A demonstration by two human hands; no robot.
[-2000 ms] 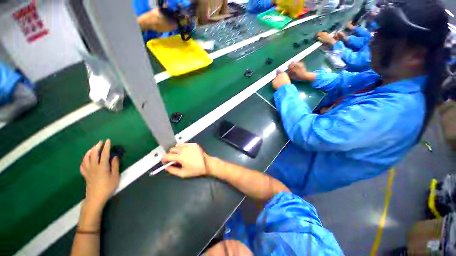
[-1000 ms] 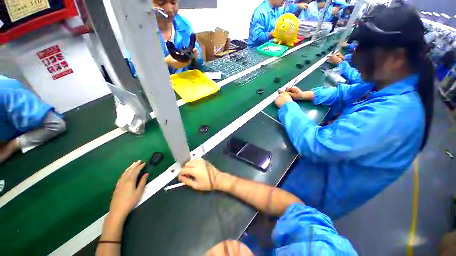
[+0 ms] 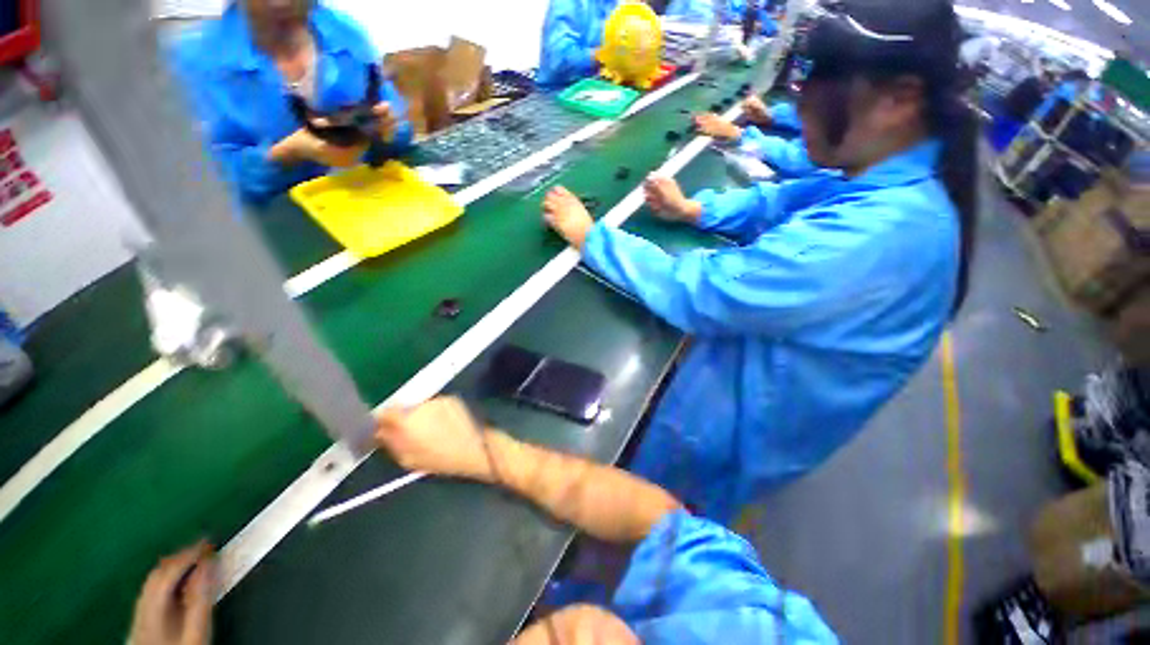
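Observation:
My right hand (image 3: 435, 437) rests at the foot of the slanting post, beside the white edge rail, with a slim white stick (image 3: 366, 499) held in it, pointing down-left over the dark worktop. My left hand (image 3: 177, 601) is at the bottom left by the rail, blurred and partly cut off by the frame edge. A small dark thing shows at its fingers, too unclear to name. A small black plastic part (image 3: 448, 308) lies on the green belt beyond the rail.
A grey metal post (image 3: 240, 239) slants across the belt's near side. A smartphone (image 3: 559, 386) lies on the worktop (image 3: 416, 567). A yellow tray (image 3: 376, 211) and a clear plastic bag (image 3: 183, 315) are across the belt. A worker in blue (image 3: 795, 290) sits at right, one hand over the belt.
My left hand has moved down and left along the rail. My right hand stays by the post with the stick. The neighbour's hand has reached over the belt. The view has shifted.

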